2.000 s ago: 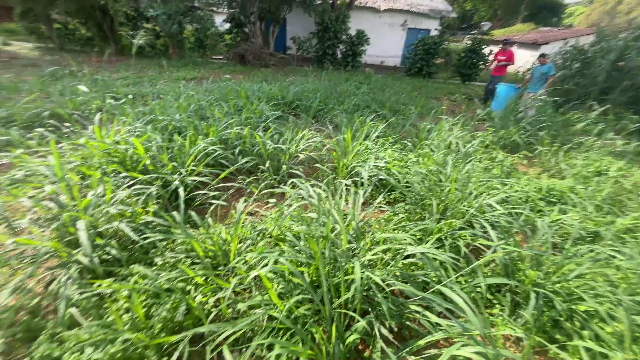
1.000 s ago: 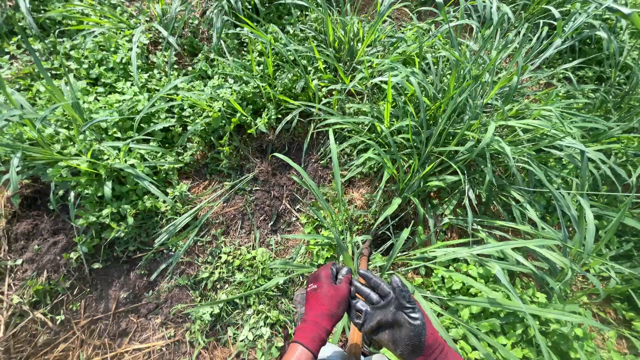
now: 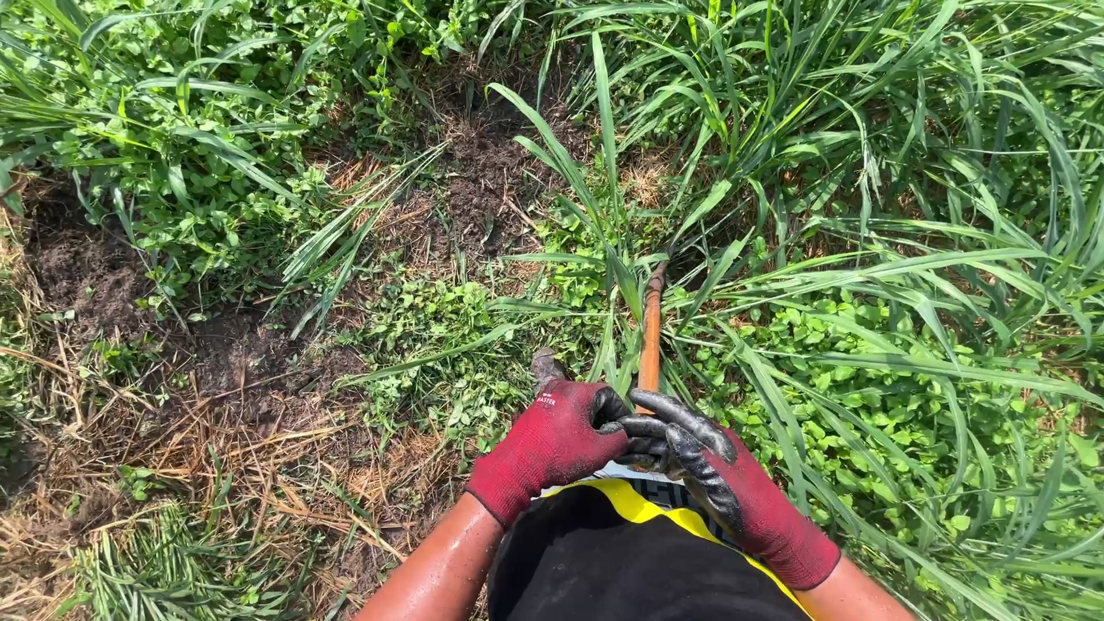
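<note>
My left hand [image 3: 561,440], in a red knit glove with a black coated palm, has its fingers curled close in front of my body. Its fingertips meet those of my right hand [image 3: 716,474], gloved alike, whose fingers are bent and partly spread. Whether anything small is between them cannot be told. A wooden tool handle [image 3: 650,336] runs from behind my hands up into the grass, and its far end is hidden there. Long grass blades [image 3: 612,250] stand just left of the handle.
Tall grass [image 3: 862,172] and low leafy weeds [image 3: 845,371] cover the right side. Bare dark soil [image 3: 483,181] shows near the top middle. Dry straw [image 3: 285,466] and a heap of cut grass [image 3: 172,569] lie at the lower left. The tip of a shoe [image 3: 546,366] shows beside my left hand.
The view has swung down from the field, where two people stood by a blue container, to the ground before me. Since one second ago my right hand has turned, its fingers now against my left.
</note>
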